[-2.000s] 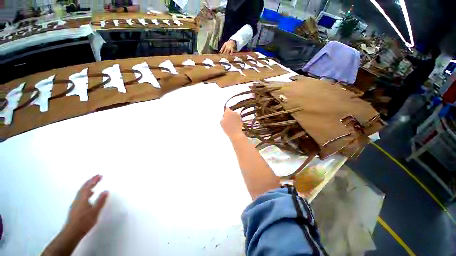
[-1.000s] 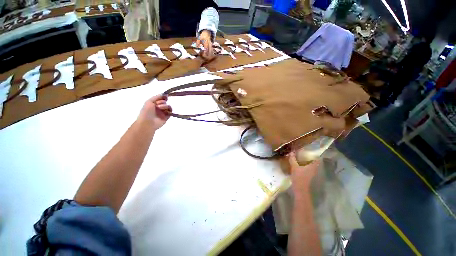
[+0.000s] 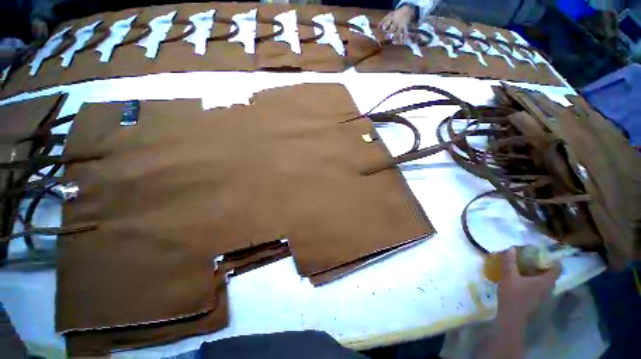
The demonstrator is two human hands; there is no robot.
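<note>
A large brown bag body panel [image 3: 169, 175] lies flat on the white table in front of me. A rectangular cut-out notch shows at its near edge, with small white bits at the corners. Brown handles [image 3: 422, 105] loop out from both sides, and a small black label [image 3: 131, 113] lies near its far left corner. My right hand [image 3: 523, 284] is at the table's right front edge, closed around a glue bottle [image 3: 500, 266] with amber contents. My left hand is not in view; only a dark blue sleeve shows at the bottom edge.
A stack of brown bag bodies with tangled straps [image 3: 604, 175] lies on the right. More brown pieces [image 3: 21, 154] lie at the left edge. Across the far side runs a brown strip with white inserts [image 3: 246, 31]; another person's hand [image 3: 399, 24] touches it.
The bag body now lies flat in front of me, left of the stack. My left hand, which held the handles, has left the picture. My right hand now holds the glue bottle.
</note>
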